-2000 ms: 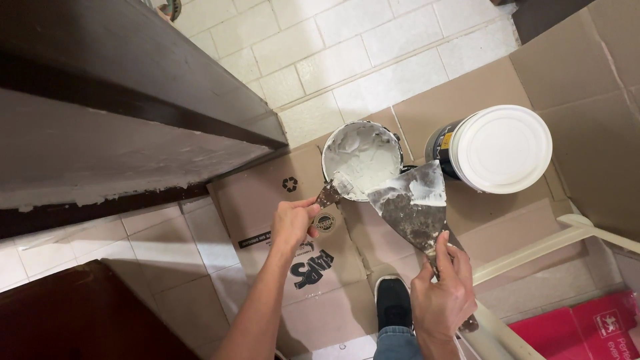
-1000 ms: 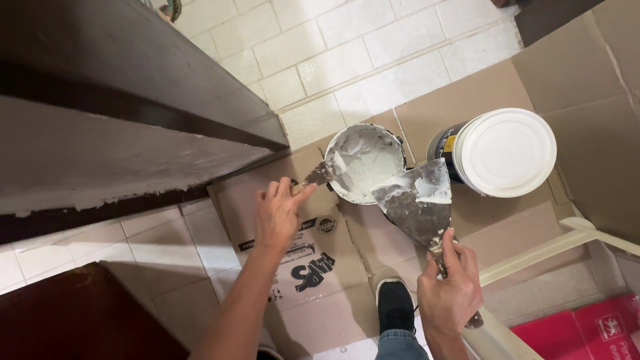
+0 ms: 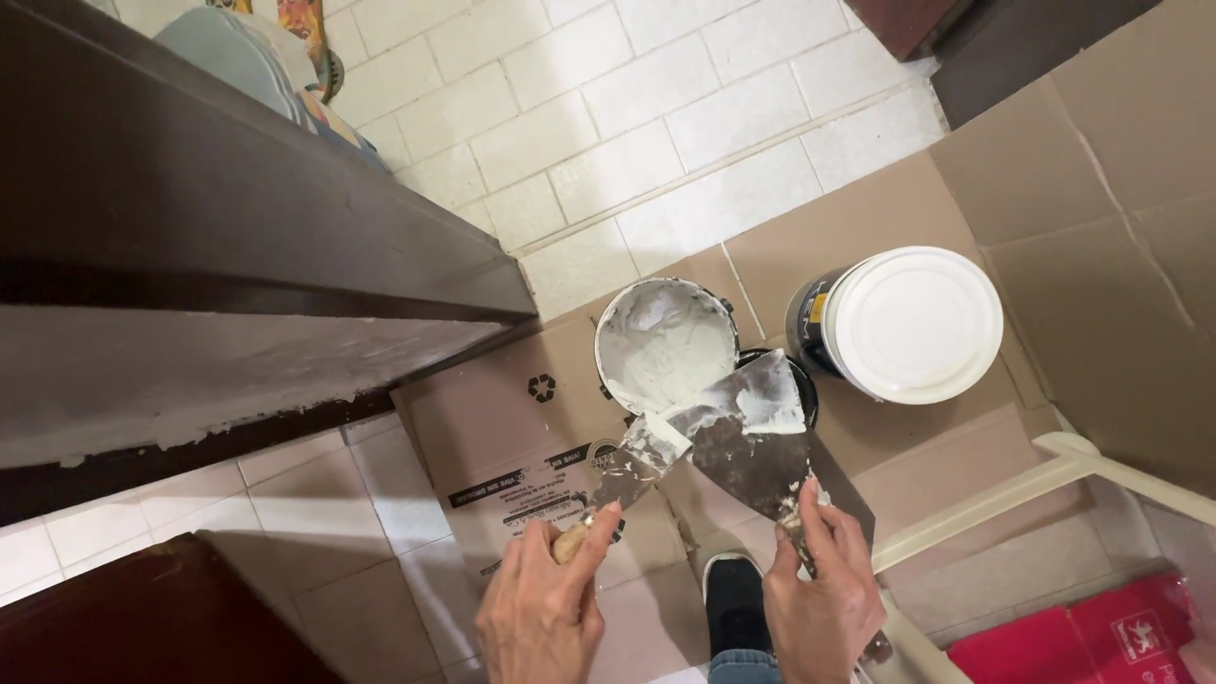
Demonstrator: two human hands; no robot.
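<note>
My left hand (image 3: 546,598) grips the handle of a small putty knife (image 3: 638,463) whose blade carries white paste at its tip. In my right hand (image 3: 825,589) is a wide putty knife (image 3: 755,446), with a smear of white paste across its far edge. The two blades are side by side, close together or touching, near the rim of an open bucket of white paste (image 3: 667,342). A dark round lid or rim (image 3: 806,388) shows partly behind the wide blade. To the right stands a bucket with a white lid (image 3: 917,325).
Flattened cardboard (image 3: 532,427) lies under the buckets on a tiled floor (image 3: 617,123). A dark door frame or panel (image 3: 285,209) rises at left. Cream metal rails (image 3: 988,503) and a red printed item (image 3: 1073,632) are at lower right. A shoe (image 3: 734,603) shows below.
The small putty knife has moved from the bucket's left rim to beside the wide blade, and its blade now carries more white paste. My left hand has moved lower and to the right.
</note>
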